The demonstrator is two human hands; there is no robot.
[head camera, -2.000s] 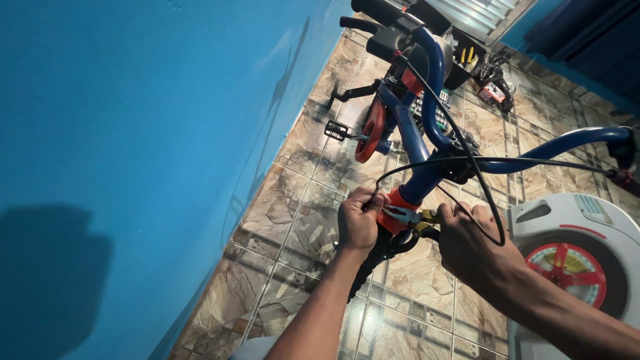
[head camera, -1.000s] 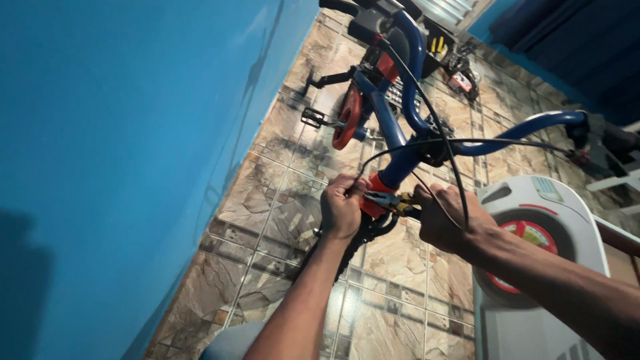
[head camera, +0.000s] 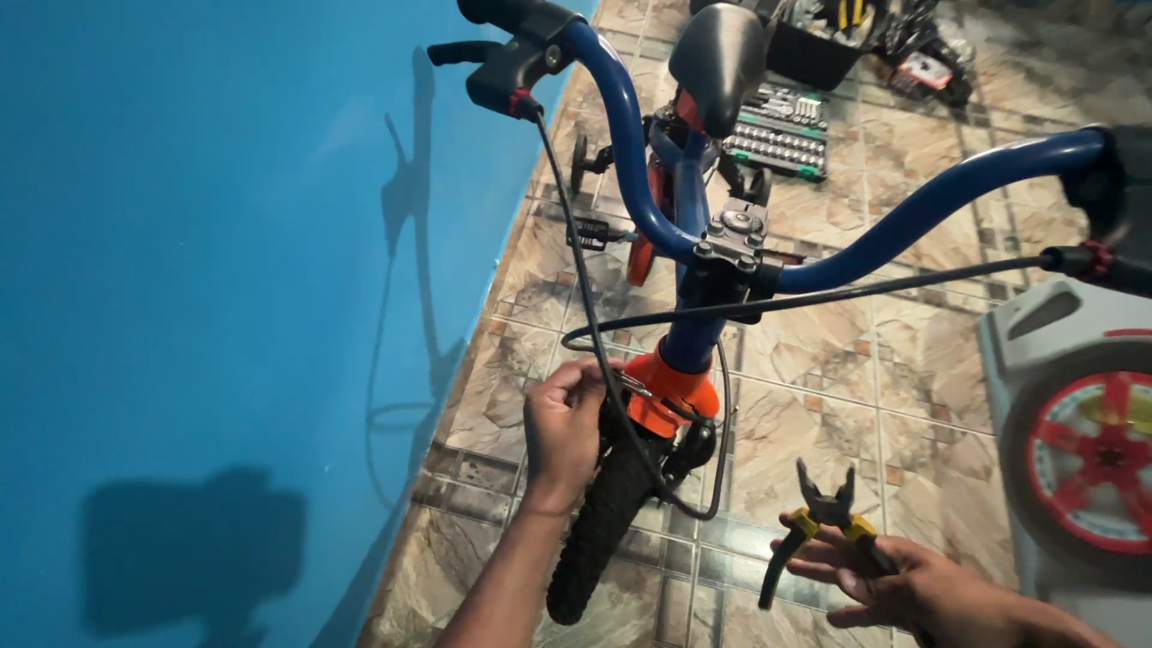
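A small bicycle with blue handlebars (head camera: 936, 202) stands on the tiled floor, its front tyre (head camera: 598, 531) toward me. My left hand (head camera: 565, 423) pinches a thin metal piece at the brake cable beside the orange plastic cover (head camera: 670, 391) on the head of the fork. Black brake cables (head camera: 580, 261) loop from both levers around the front. Low at the right, my right hand (head camera: 900, 580) holds combination pliers (head camera: 826, 508) with yellow and black handles; their jaws are spread, and they are apart from the bicycle.
A blue wall (head camera: 225, 225) runs along the left side. Behind the black saddle (head camera: 720, 67) lie a socket set (head camera: 781, 130) and a black tool box (head camera: 814, 49). A white and grey object with a red-spoked wheel (head camera: 1107, 459) stands at the right.
My right hand has drawn the pliers away from the orange cover, down and to the right, and their jaws have opened. My left hand stays beside the cover. The view has shifted closer to the handlebars.
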